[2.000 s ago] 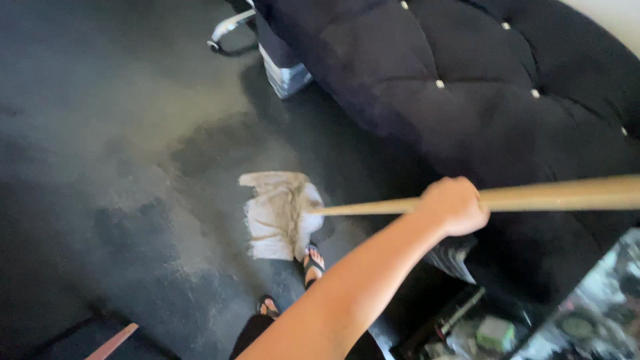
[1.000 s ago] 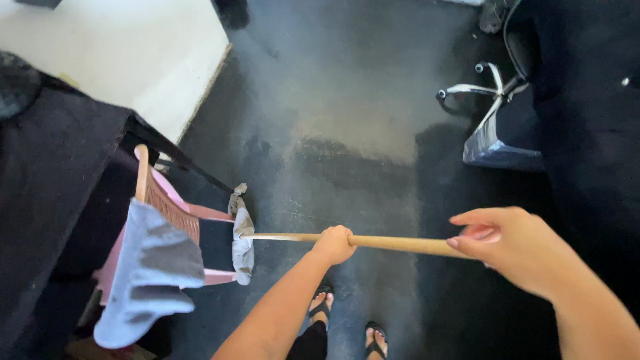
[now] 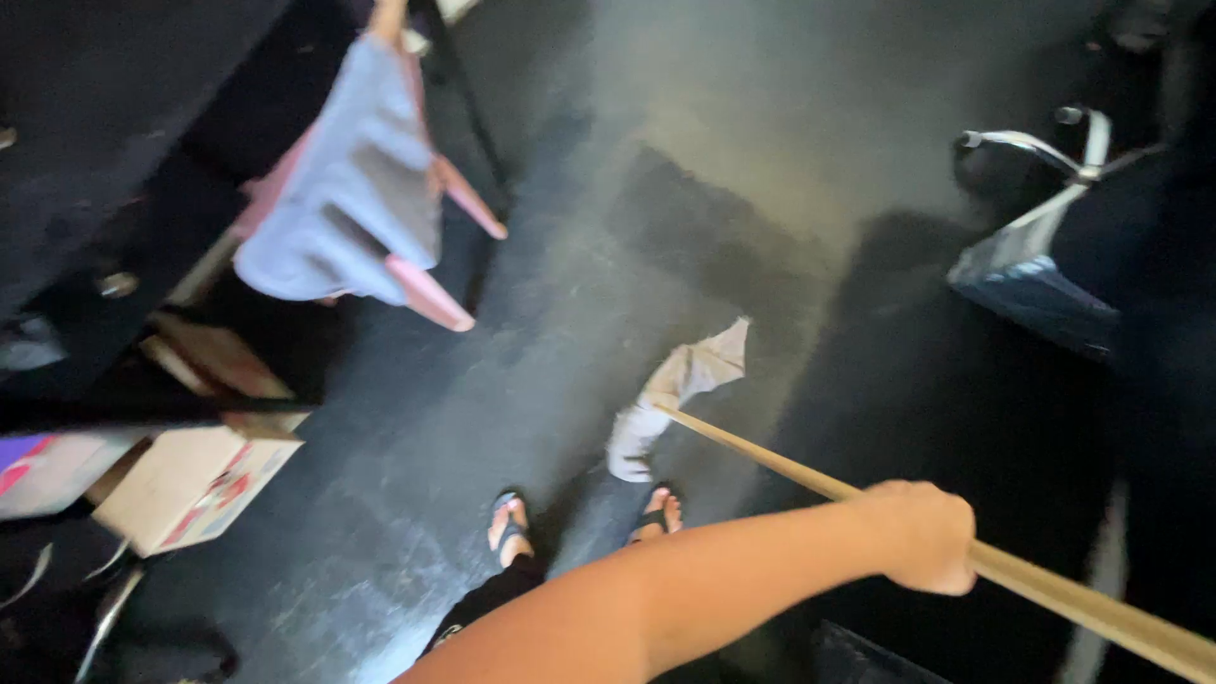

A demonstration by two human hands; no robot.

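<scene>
My left hand (image 3: 917, 537) is closed around a wooden pole (image 3: 750, 451), at the right of the view. The pole slants down to the dark floor, where a whitish cloth (image 3: 670, 380) lies at its far end, bunched into a narrow curved strip just in front of my feet. How the cloth is fixed to the pole is too blurred to tell. The pole runs on past my fist and out at the lower right edge. My right hand is out of view.
A pink chair (image 3: 432, 290) with a light blue cloth (image 3: 351, 199) draped over it stands at the upper left. Below it is a cardboard box (image 3: 180, 484). A metal chair base (image 3: 1083, 176) and a plastic-wrapped object (image 3: 1035, 285) are at the right. Sandaled feet (image 3: 655, 513) stand below.
The cloth end of the pole has moved away from the pink chair's legs to the floor before my feet. My left hand has moved right; my right hand, seen a second ago, has left the view.
</scene>
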